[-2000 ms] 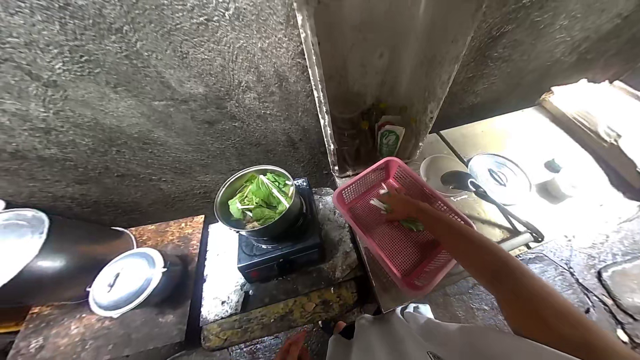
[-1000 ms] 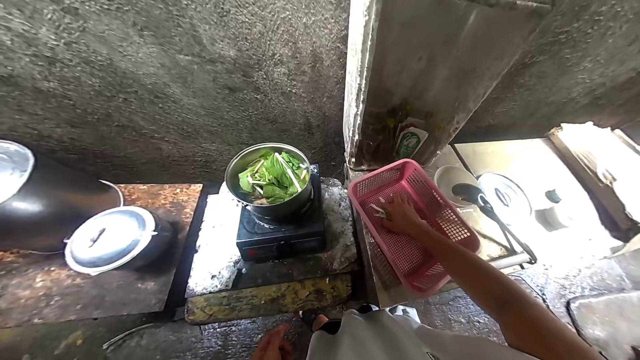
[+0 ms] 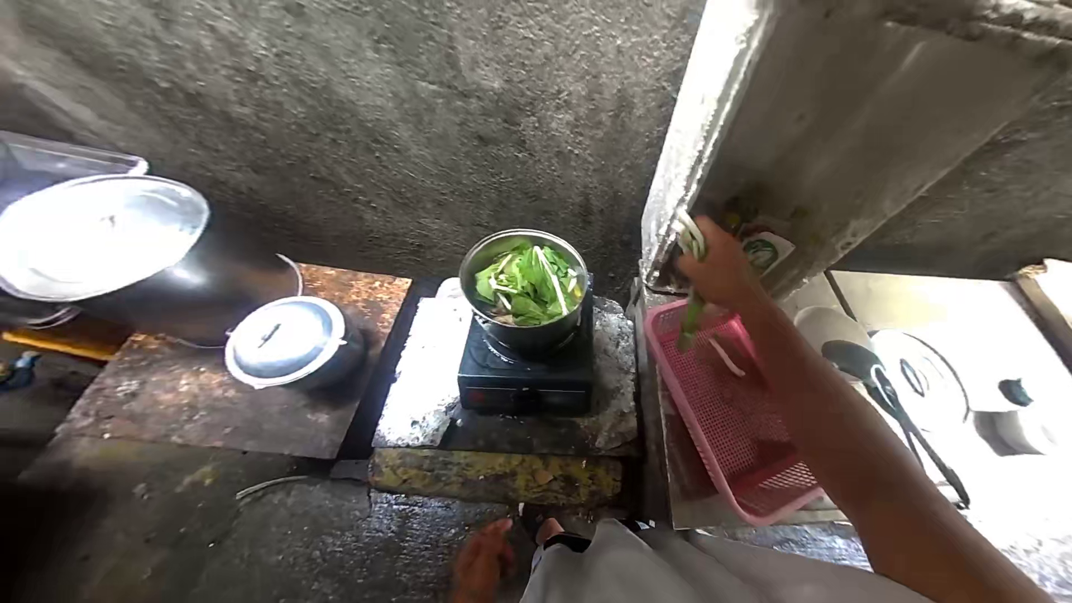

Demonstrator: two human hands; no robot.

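My right hand (image 3: 716,264) is closed around a few leafy greens with pale stalks (image 3: 690,238), held above the far end of a pink plastic basket (image 3: 695,427). A loose pale stalk (image 3: 726,357) remains in the basket. Left of the basket, a metal pot (image 3: 523,335) filled with cut leafy greens (image 3: 529,285) stands on a black single-burner electric stove (image 3: 526,392). My left hand (image 3: 486,559) hangs low near my legs at the bottom edge, with its fingers partly curled; nothing shows in it.
A small lidded pot (image 3: 285,342) and a large dark pot with a shiny lid (image 3: 105,239) stand at left on a stained board (image 3: 209,402). Concrete wall runs behind, with a concrete pillar (image 3: 837,126) behind the basket. A black ladle (image 3: 909,419) and a round lid (image 3: 921,377) lie at right.
My right hand has risen out of the pink basket with greens in its grip and moved toward the pillar. The view has shifted left. My left hand stays low.
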